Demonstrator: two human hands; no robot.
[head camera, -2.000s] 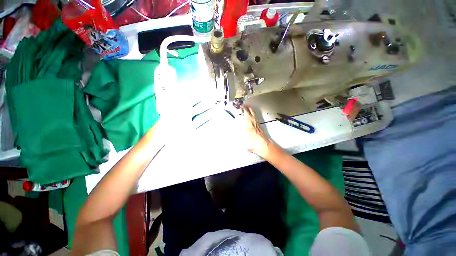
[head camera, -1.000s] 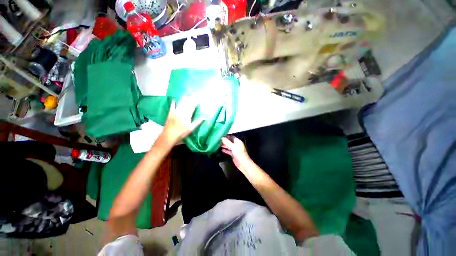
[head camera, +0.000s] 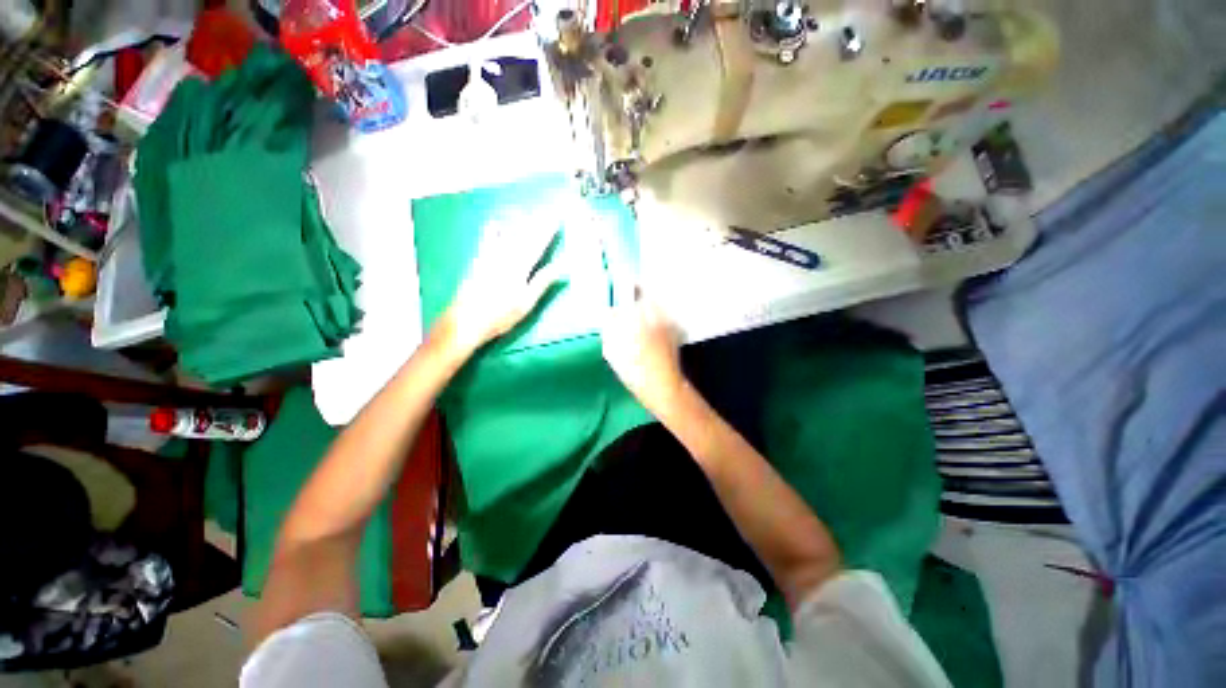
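A green garment panel (head camera: 531, 430) lies on the white table under the needle area and hangs over the front edge toward my lap. My left hand (head camera: 500, 289) lies on the panel, fingers pointing up and right, partly washed out by the lamp's glare. My right hand (head camera: 640, 333) rests at the panel's right edge below the presser foot (head camera: 617, 178). Neither hand visibly grips the cloth; finger detail is lost in glare. The beige sewing machine (head camera: 793, 114) stands beyond and to the right of my hands.
A stack of green pieces (head camera: 242, 255) sits on the table at left. Dark snips (head camera: 776, 247) lie below the machine arm. A red-capped can (head camera: 209, 423) is at lower left, a plastic bottle (head camera: 356, 88) at the back left. Blue cloth (head camera: 1116, 350) hangs at right.
The green panel, bunched a second ago, is now spread and hangs lower over the edge. My right hand has moved up from below the table edge onto the cloth by the needle area.
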